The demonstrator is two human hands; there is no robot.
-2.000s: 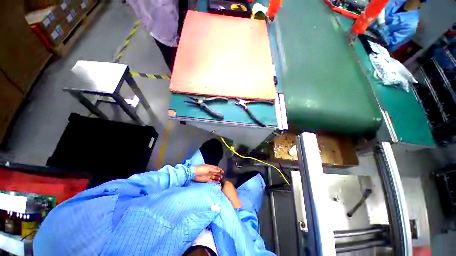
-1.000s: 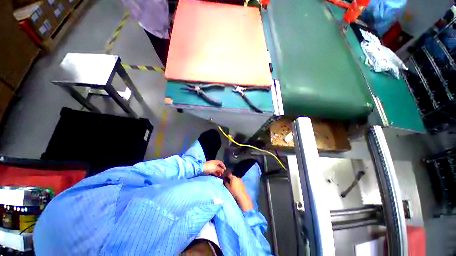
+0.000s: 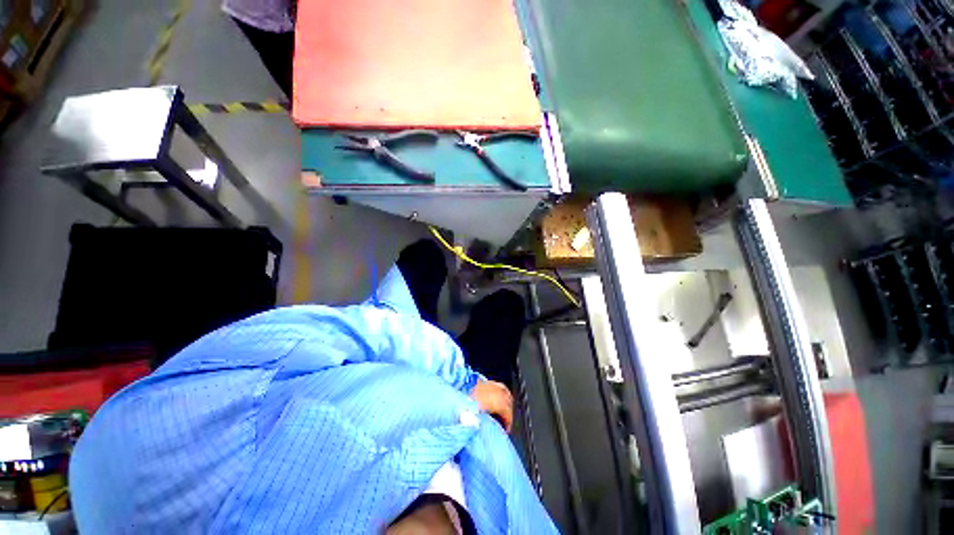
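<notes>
Only a small part of bare hand (image 3: 494,402) shows, at my lap between the two blue sleeves. I cannot tell which hand it is; its fingers and the other hand are hidden. Nothing held is visible. In front of me, long-nose pliers (image 3: 387,153) and side cutters (image 3: 492,155), both dark-handled, lie apart on the green bench edge. A flat red-orange foam pad (image 3: 418,68) lies just behind them.
A green conveyor belt (image 3: 633,94) stands right of the bench, above a brown clippings box (image 3: 669,230). Metal rails (image 3: 649,366) run down the right, with a green circuit board (image 3: 769,512) at the bottom. A metal stool (image 3: 110,131) and black crate (image 3: 162,287) stand left.
My hands, both visible before at my lap, are now mostly hidden by the sleeves. The view has shifted, so the bench and rails sit higher and further left. A circuit board now shows bottom right.
</notes>
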